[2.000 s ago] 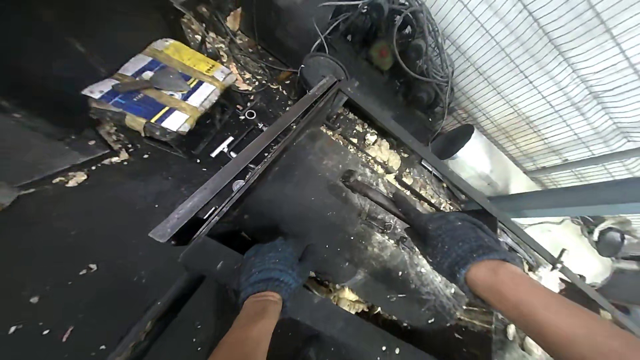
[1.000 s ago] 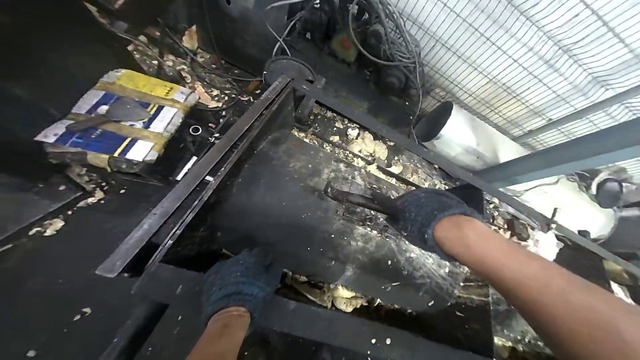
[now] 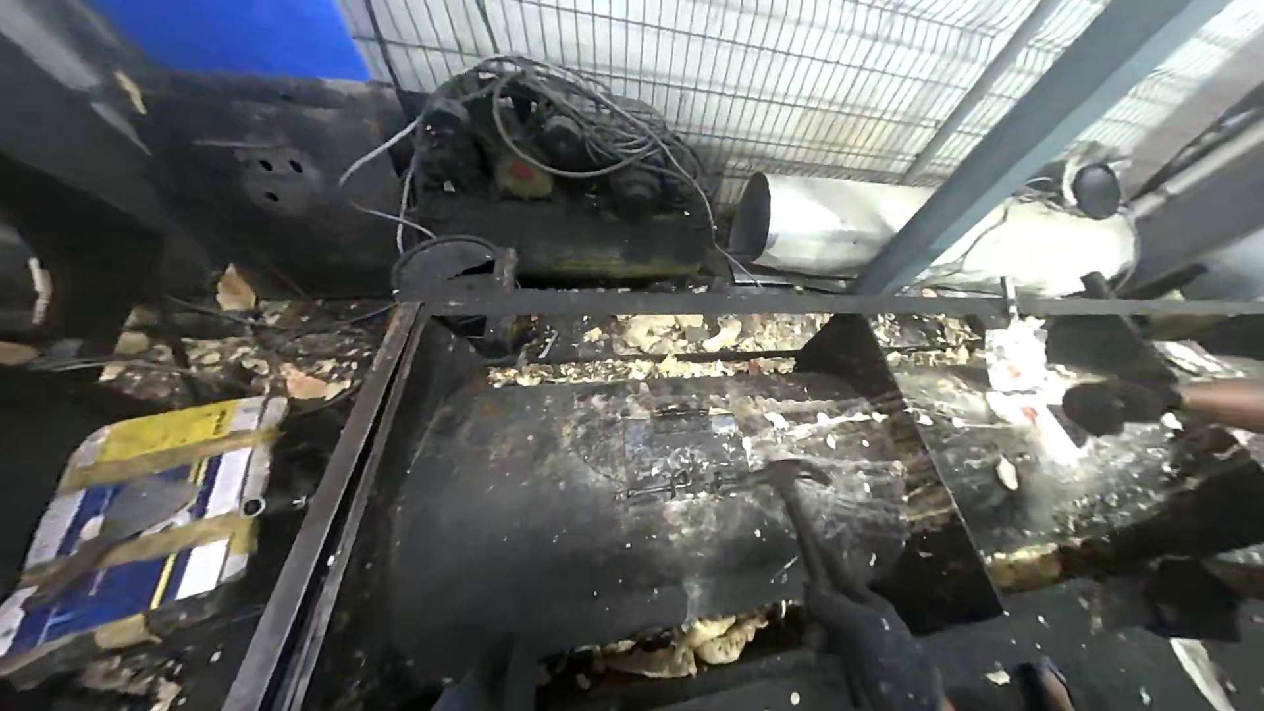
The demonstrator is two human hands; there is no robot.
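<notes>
A dark curved metal drum (image 3: 513, 513) lies across the middle, with a hatch plate and a small latch (image 3: 681, 482) on its top. My right hand (image 3: 874, 647), in a dark knitted glove, grips the handle of a hammer (image 3: 795, 474). The hammer's head lies over the drum beside the latch. At the bottom edge my left hand (image 3: 479, 681) shows only as a dark, blurred shape near the drum's lower side; its fingers are hidden.
Another person's gloved hand (image 3: 1116, 405) is over the drum's right part. A steel frame bar (image 3: 326, 513) runs along the left. Behind stand a compressor with cables (image 3: 553, 188) and a white cylinder (image 3: 839, 222). A taped tin (image 3: 148, 523) lies left.
The view has swung and shifted considerably. My right hand is now lower than the hammer's head, with the handle pointing down toward me. Another person's hand has come into view at right.
</notes>
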